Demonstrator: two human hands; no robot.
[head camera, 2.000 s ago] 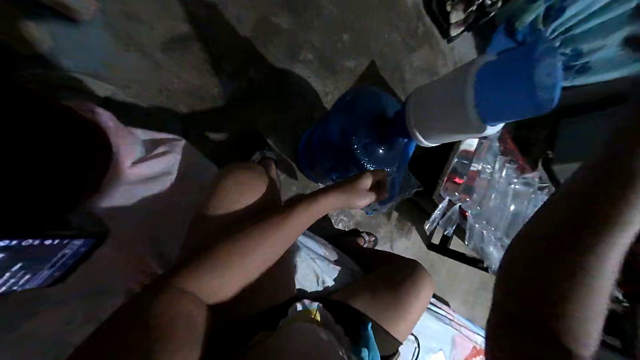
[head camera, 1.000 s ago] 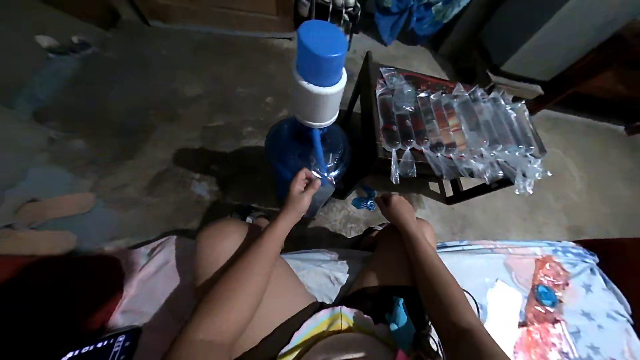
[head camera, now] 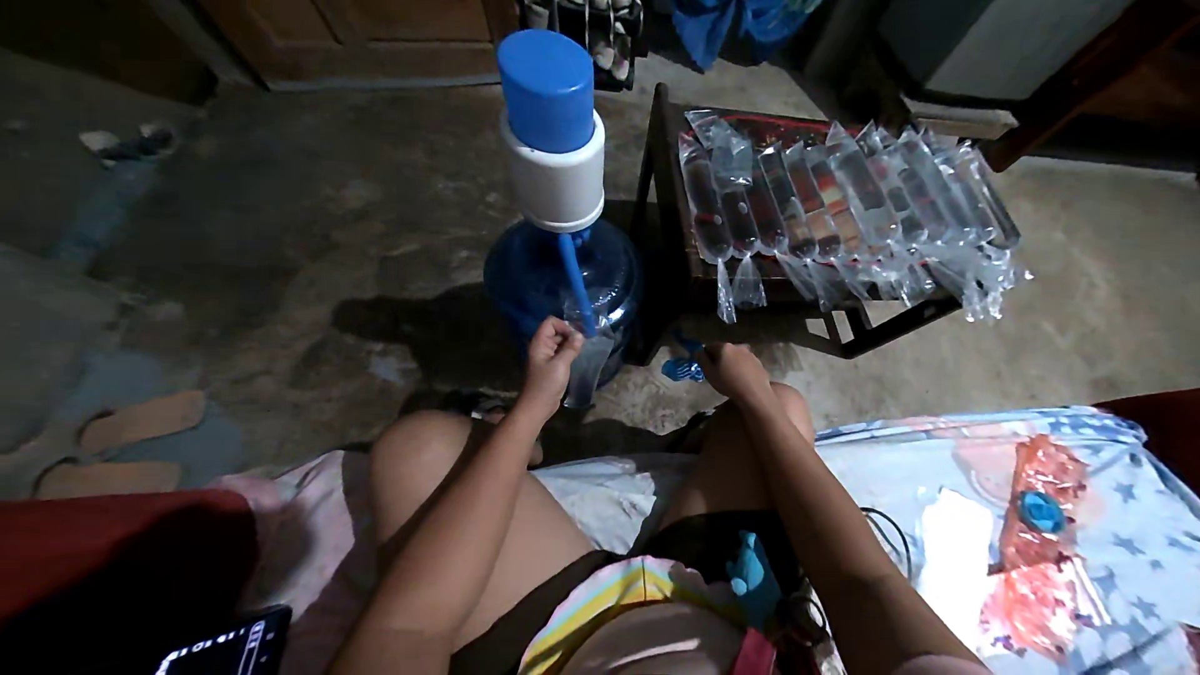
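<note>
My left hand (head camera: 551, 361) pinches the top of a clear plastic bag (head camera: 588, 367) around the end of a blue spout tube (head camera: 576, 281). The tube comes from a manual water pump (head camera: 555, 169), blue-topped and white-bodied, standing on a blue water jug (head camera: 506, 291). My right hand (head camera: 736, 370) rests near my knee with its fingers curled; whether it holds anything is unclear. Just left of it is a small blue-and-white striped thing (head camera: 682, 369). Several filled, tied clear plastic bags (head camera: 806, 202) lie in a row on a dark low table (head camera: 667, 187) at the right.
Slippers (head camera: 141, 422) lie on the floor at the left. A phone (head camera: 230, 647) is at the lower left. Orange plastic packaging (head camera: 1045, 487) and a white sheet (head camera: 952, 548) lie on the star-patterned cloth (head camera: 1134, 487). A wooden door (head camera: 375, 37) stands behind.
The right arm, raised at the right two seconds ago, is down by my knee. My left hand stays near the jug and spout. The view has swung to a more level angle.
</note>
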